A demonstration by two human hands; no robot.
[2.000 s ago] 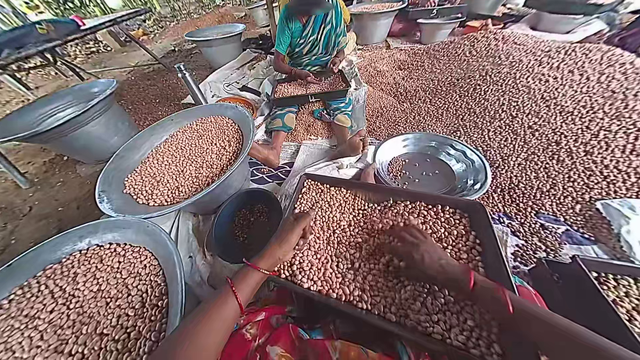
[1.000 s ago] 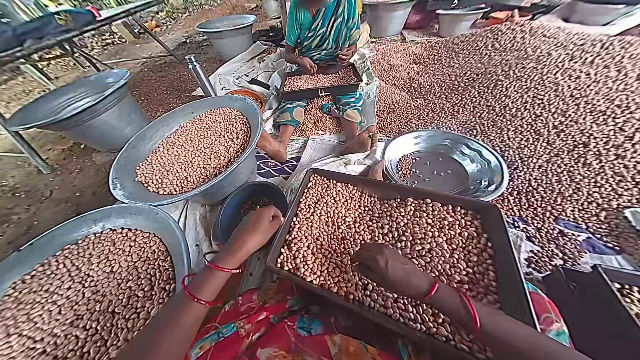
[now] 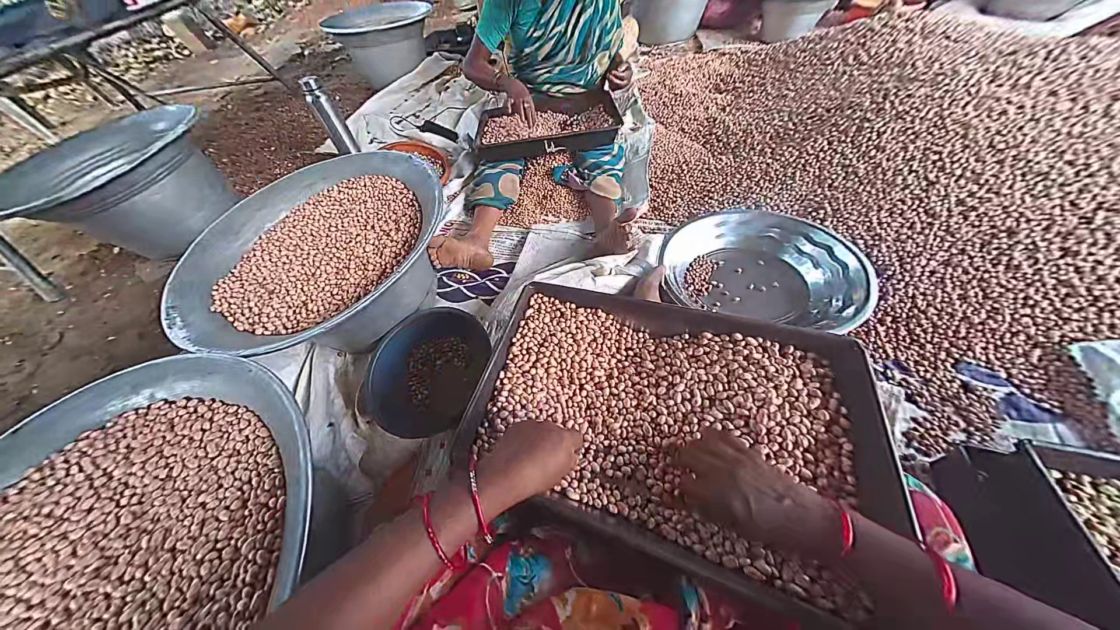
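Observation:
A dark rectangular tray (image 3: 853, 350) rests across my lap, filled with small brown nuts or beans (image 3: 647, 394). Over its near left part is my left hand (image 3: 535, 455), fingers curled down against the nuts; whether any are held is hidden. My right hand (image 3: 722, 477) reaches into the nuts right of the tray's middle, its fingertips partly buried or out of sight. Left of the tray stands a dark bowl (image 3: 381, 376) with a few darker pieces inside. Beyond the tray lies a shiny steel basin (image 3: 844, 289) with a small heap of nuts at its left side.
Two large metal tubs (image 3: 188, 306) (image 3: 293, 420) of nuts stand at left. A person (image 3: 551, 44) sits opposite, a hand in another dark tray (image 3: 547, 144). A huge nut heap (image 3: 919, 149) spreads at right. Another tray (image 3: 1085, 516) sits at lower right. A steel flask (image 3: 328, 114) stands behind.
My left hand has moved from above the dark bowl's edge back over the tray's near left part. The person opposite has moved a hand in their tray.

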